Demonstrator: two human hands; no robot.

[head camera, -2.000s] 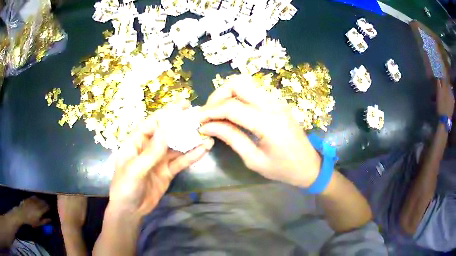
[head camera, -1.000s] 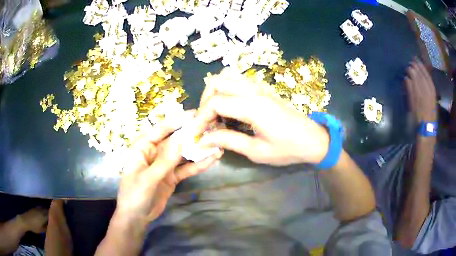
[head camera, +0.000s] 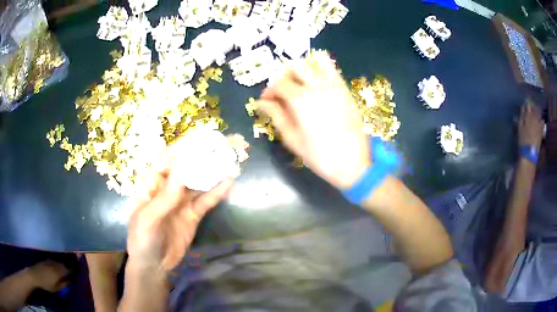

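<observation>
My left hand [head camera: 165, 222] holds a white housing [head camera: 204, 159], glaring bright, at the near edge of the left pile of brass contacts [head camera: 101, 119]. My right hand [head camera: 317, 122], with a blue wristband, is over the left part of the right pile of contacts [head camera: 375, 106], fingers pointing up and left. It is blurred and overexposed. Its fingertips are near a few gold contacts; whether it holds one cannot be told. The hand hides part of the pile.
White housings [head camera: 253, 66] cluster beyond the piles. Several spaced housings [head camera: 451, 139] lie at right. A clear bag of contacts [head camera: 33, 64] is at upper left. A brown-edged tray [head camera: 519, 52] and a neighbour's hand [head camera: 530, 125] are far right. Another person's arms [head camera: 105, 277] show lower left.
My right hand has left the housing and moved up and right to the right pile. My left hand still holds the housing, now turned more open to view. The neighbour's hand at right has shifted.
</observation>
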